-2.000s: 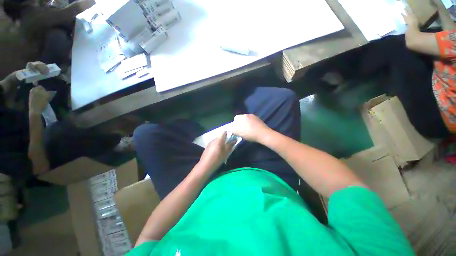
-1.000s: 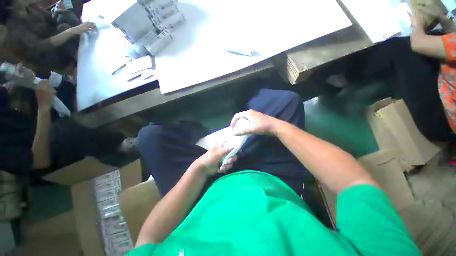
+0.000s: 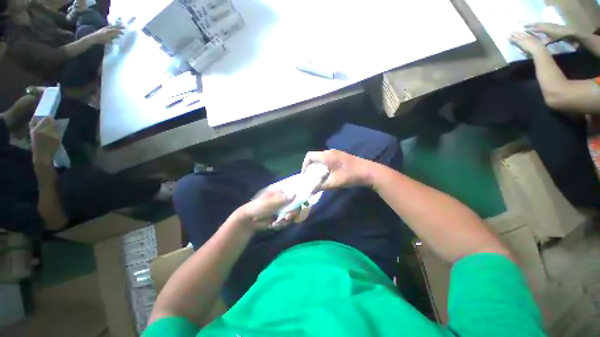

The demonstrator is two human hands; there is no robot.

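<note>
A small white carton (image 3: 304, 185) is held slantwise above my lap, between both hands. My left hand (image 3: 266, 208) grips its lower end, with fingers under and around it. My right hand (image 3: 337, 169) holds its upper end, with the thumb and fingers around the end. The carton is blurred, and I cannot tell whether its ends are closed. White material also shows beside my left fingers; what it is cannot be told.
A table with a white cover sheet (image 3: 296, 39) stands ahead, bearing stacked cartons (image 3: 174, 26) and one lone white piece (image 3: 318, 70). An open brown carton (image 3: 112, 280) stands at left, brown cartons (image 3: 536, 191) at right. People sit on both sides.
Both hands stay on the white carton; my left hand has moved left and the carton is turned more plainly into view. The right-hand person's hands have moved onto the white sheet.
</note>
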